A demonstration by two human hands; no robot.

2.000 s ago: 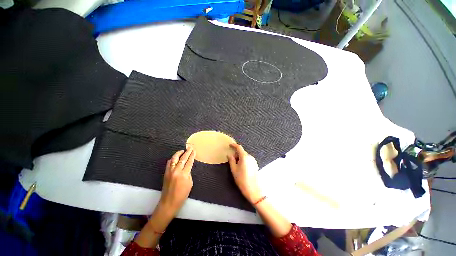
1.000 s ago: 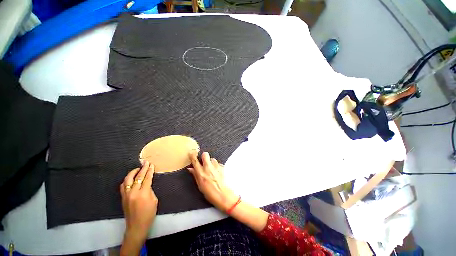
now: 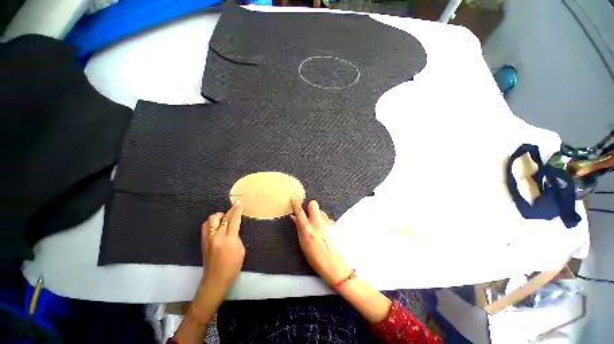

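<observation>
A tan oval template lies flat on the nearer dark sleeve panel. My left hand presses its fingertips on the template's left lower edge. My right hand has its index fingertip on the template's right end, other fingers on the cloth beside it. Neither hand grips anything that I can see; no chalk can be made out in my fingers. A second dark panel lies behind, with a thin white chalked oval on it.
A dark cloth stack covers the left of the white table. A blue roll lies along the far left edge. A navy cloth band and the iron are at the right end. Cartons and plastic lie below the right edge.
The camera view has shifted and turned. Both hands stay at the template, which lies in about the same place on the panel. My right index fingertip rests a little further onto the template's right end.
</observation>
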